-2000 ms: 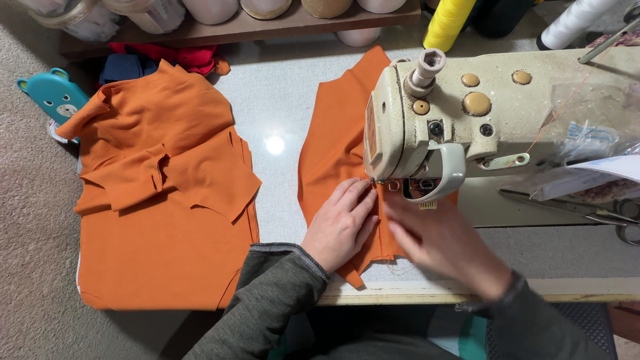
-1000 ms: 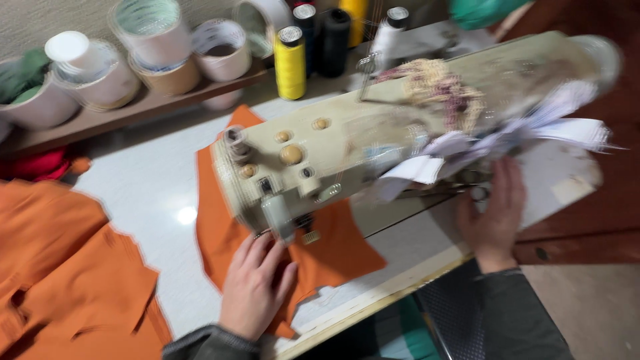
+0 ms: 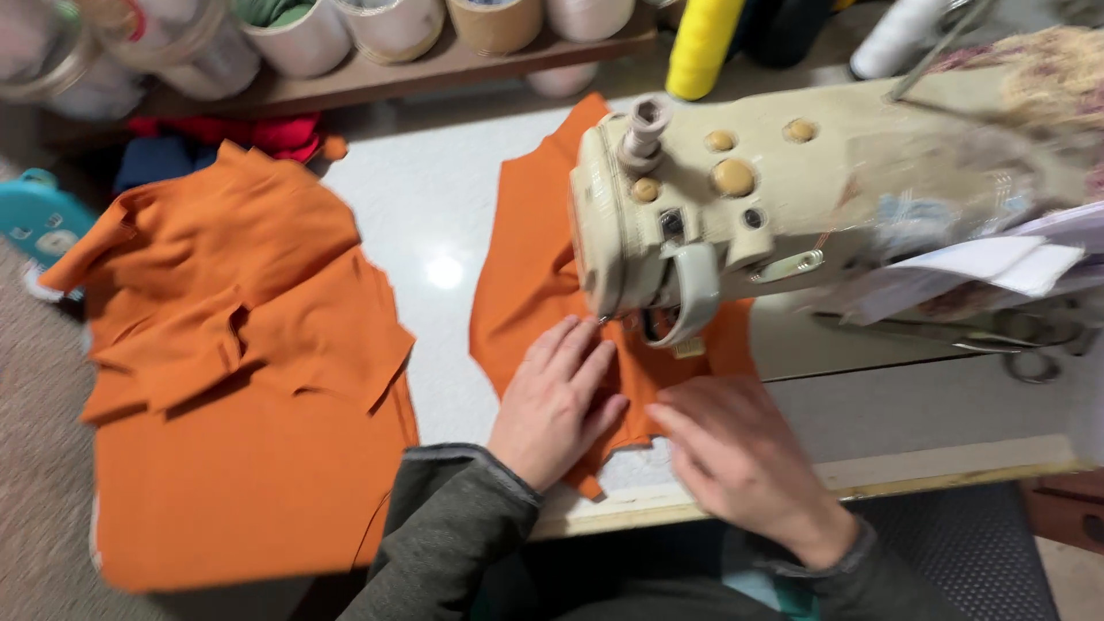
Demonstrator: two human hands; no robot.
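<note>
An orange fabric piece [image 3: 526, 250] lies under the head of a beige sewing machine [image 3: 776, 164]. My left hand [image 3: 556, 401] rests flat on it just in front of the needle area, fingers slightly apart, pressing the cloth. My right hand [image 3: 737, 448] is at the cloth's near right edge, thumb and index finger close to the fabric; whether they pinch it I cannot tell. The needle and presser foot are mostly hidden behind the machine head and a grey finger guard [image 3: 697, 293]. At the left lies a stack of orange fabric pieces [image 3: 250, 483], the upper ones folded and rumpled.
A brown shelf [image 3: 388, 73] with several tubs spans the back left. A yellow thread cone [image 3: 703, 47] and a white one [image 3: 897, 39] stand behind the machine. Scissors [image 3: 940, 332] and white papers [image 3: 1000, 259] lie at right. A blue bear-shaped item [image 3: 43, 220] sits far left.
My right hand has come back from the right side of the machine to the orange cloth near my left hand. The view has swung back left since one second ago.
</note>
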